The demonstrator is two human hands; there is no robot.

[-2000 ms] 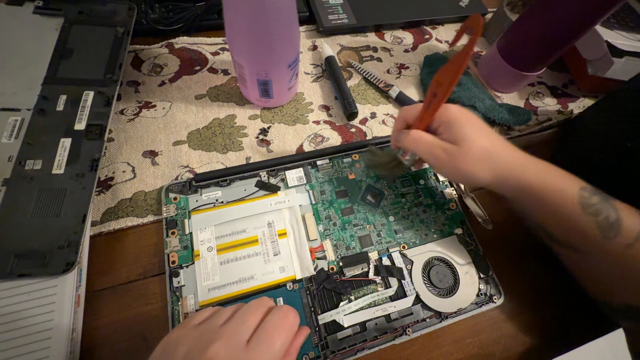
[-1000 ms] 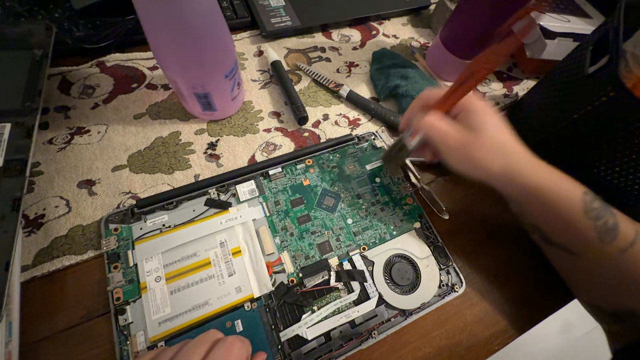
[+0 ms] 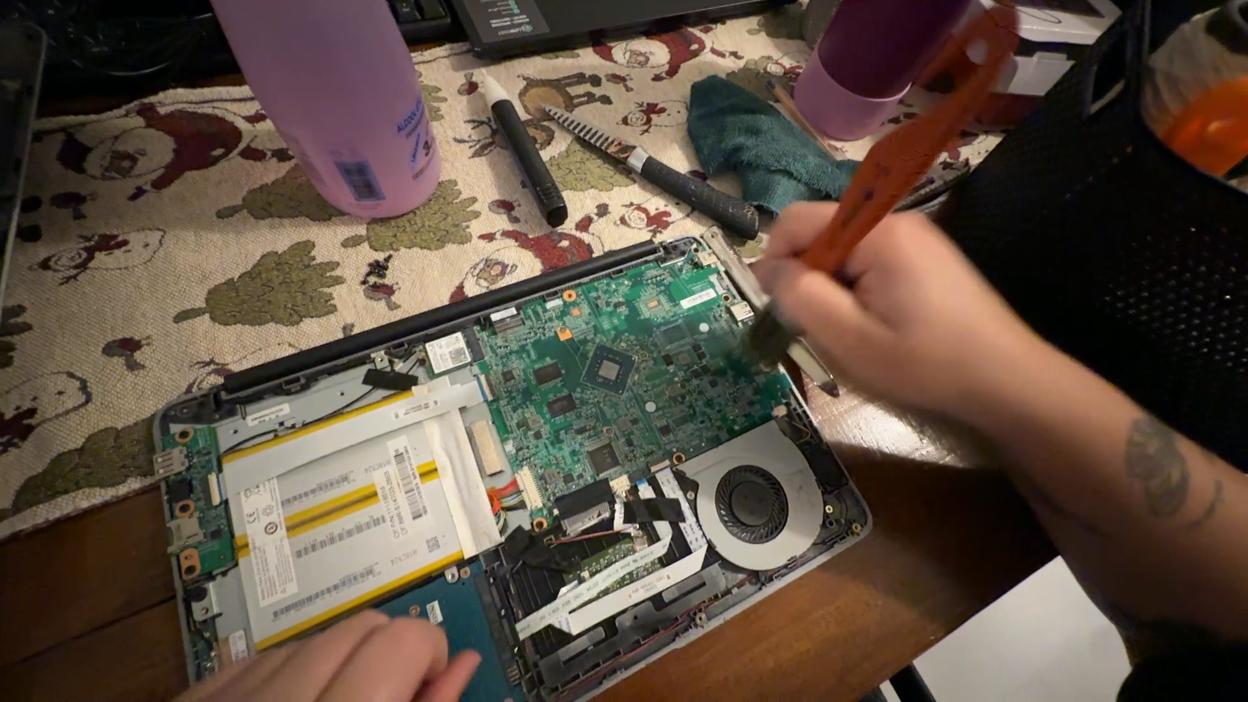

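An opened laptop base [image 3: 848, 531] lies on the wooden table, with its green motherboard [image 3: 624, 370], white battery pack [image 3: 341, 526] and round cooling fan [image 3: 751, 502] exposed. My right hand [image 3: 877, 302] grips a brush by its orange handle [image 3: 897, 156]; the dark bristles [image 3: 770, 336], blurred, are at the motherboard's right edge. My left hand [image 3: 361, 663] rests at the near left of the base, beside the battery and over part of a blue drive or board [image 3: 468, 624]. Its fingertips are partly out of view, and no object shows in it.
Behind the laptop, a patterned cloth [image 3: 107, 292] bears a pink bottle [image 3: 341, 107], a black marker-like tool [image 3: 526, 146], a black-handled serrated tool [image 3: 682, 185] and a teal cloth [image 3: 760, 146]. A purple bottle [image 3: 868, 58] stands farther right, near a black perforated container [image 3: 1102, 224].
My right hand has moved the brush from the motherboard's upper middle to its right edge. My left hand stays by the near left of the base. The view has shifted.
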